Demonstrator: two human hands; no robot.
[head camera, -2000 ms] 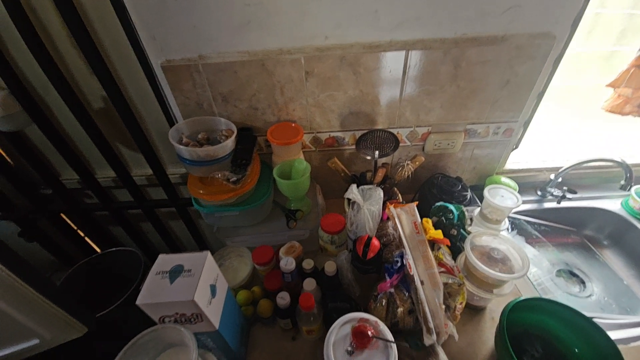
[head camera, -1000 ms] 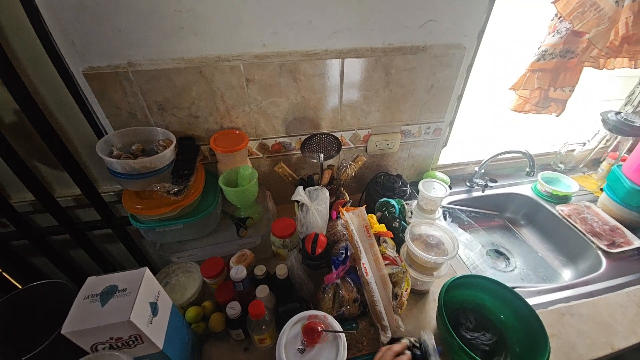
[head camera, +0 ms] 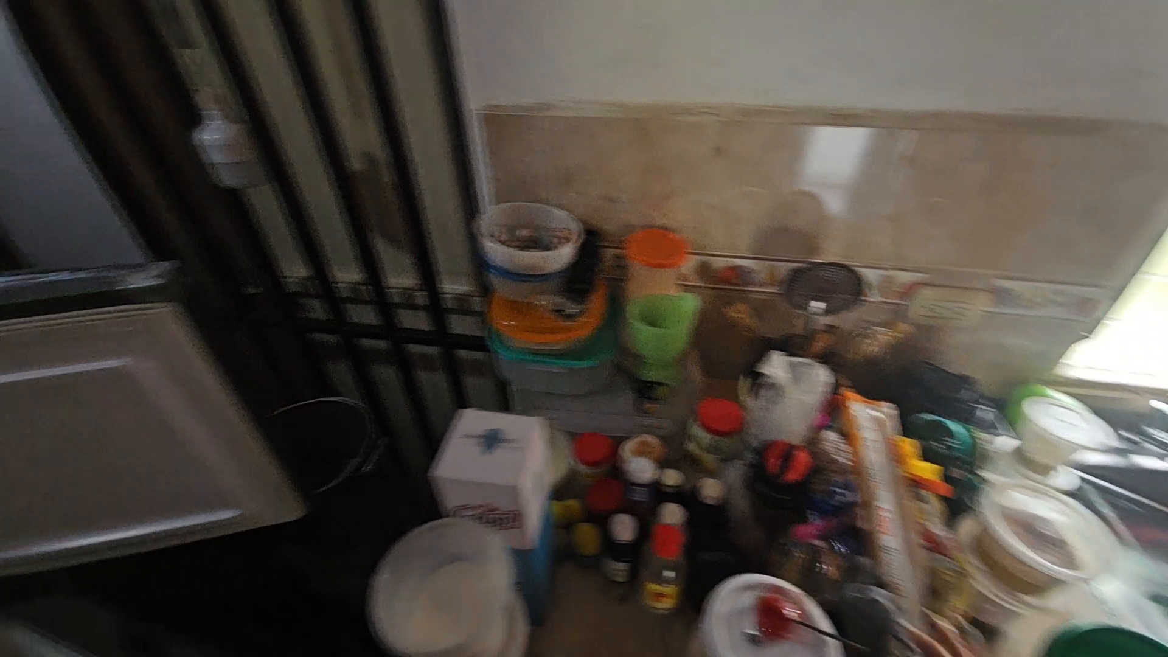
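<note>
At the bottom edge right of centre, a few blurred fingers, seemingly of my right hand [head camera: 949,637], show beside a dark grey object; whether they hold it I cannot tell. Just left of them a white lid or plate [head camera: 730,620] carries a red item [head camera: 777,613] and a dark-handled utensil. A long, light packet with an orange edge [head camera: 883,502] leans above the fingers. To their right are stacked clear tubs with white lids [head camera: 1049,538] and a green basin's rim [head camera: 1095,641]. My left hand is out of view.
Bottles [head camera: 666,557], red-lidded jars [head camera: 719,420] and a box [head camera: 497,465] crowd the counter. A translucent bucket [head camera: 443,584] stands in front. Stacked containers [head camera: 552,356] stand by dark bars [head camera: 392,182]. A cabinet door [head camera: 128,429] juts out at left; the sink [head camera: 1127,474] is at right.
The view has swung left since one second ago, bringing the cabinet door in and most of the sink out. Fingers show at the bottom edge in both of the last two frames.
</note>
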